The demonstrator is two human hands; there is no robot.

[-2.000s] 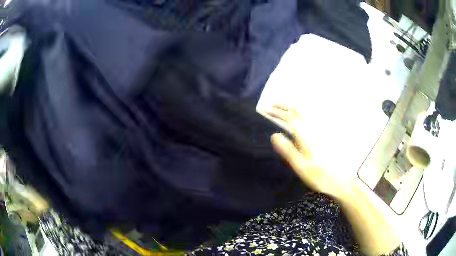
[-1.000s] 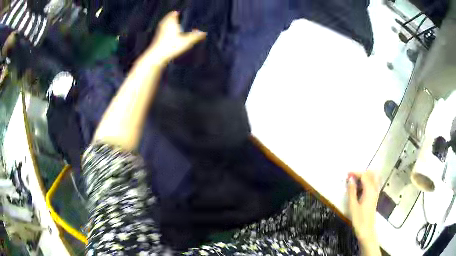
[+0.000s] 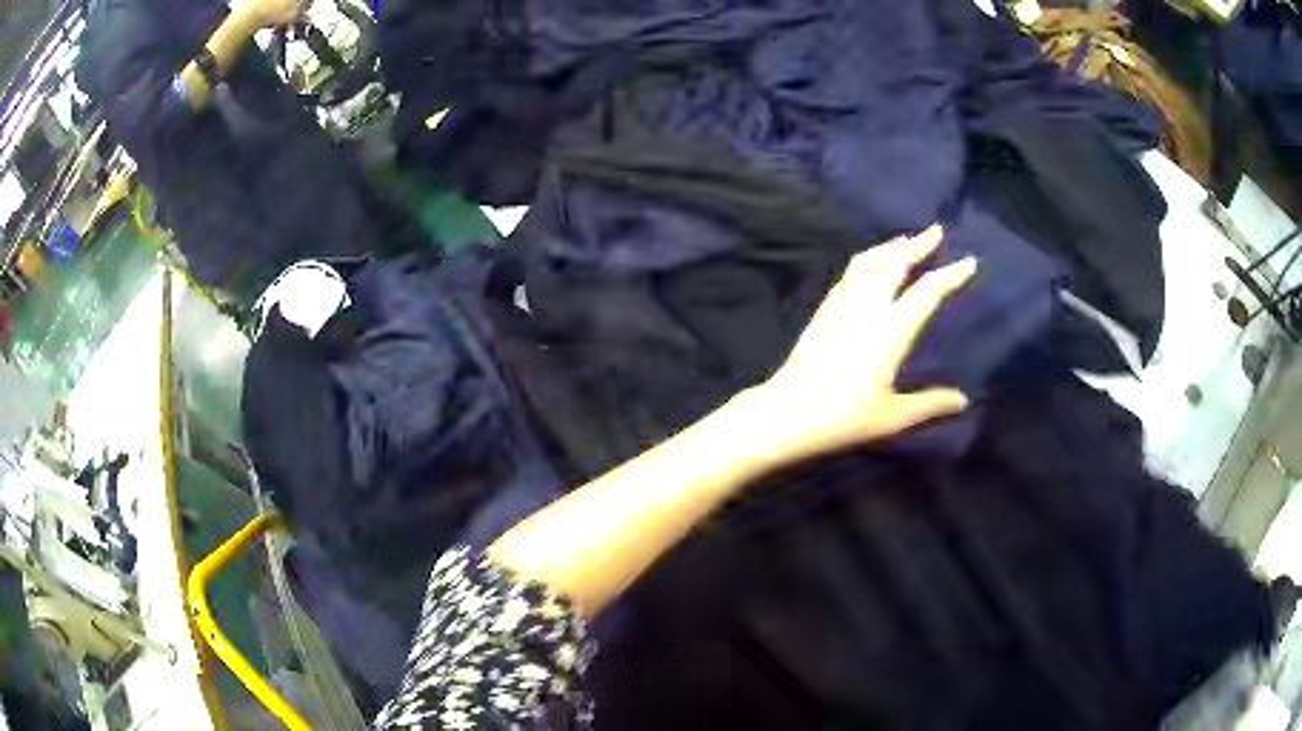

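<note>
A large dark navy garment (image 3: 885, 586) spreads over the lap and the front of the table. More navy garments (image 3: 700, 271) are heaped behind it and to its left. My left hand (image 3: 878, 343) reaches across from the lower left, over the cloth, with its fingers spread; it holds nothing that I can see. My right hand is not in view. A white rounded patch (image 3: 306, 297) shows at the left edge of the heap; I cannot tell what it is.
A yellow tube frame (image 3: 217, 586) and a wood-edged table (image 3: 172, 429) stand at the left. A person's arm (image 3: 221, 54) shows at the upper left. The white sewing table (image 3: 1192, 300) with holes shows at the right, beside a pale machine part (image 3: 1264, 493).
My left hand has moved right and nearer. Navy cloth now covers the white table area that was bare. My right hand has gone out of sight, and the view has shifted left.
</note>
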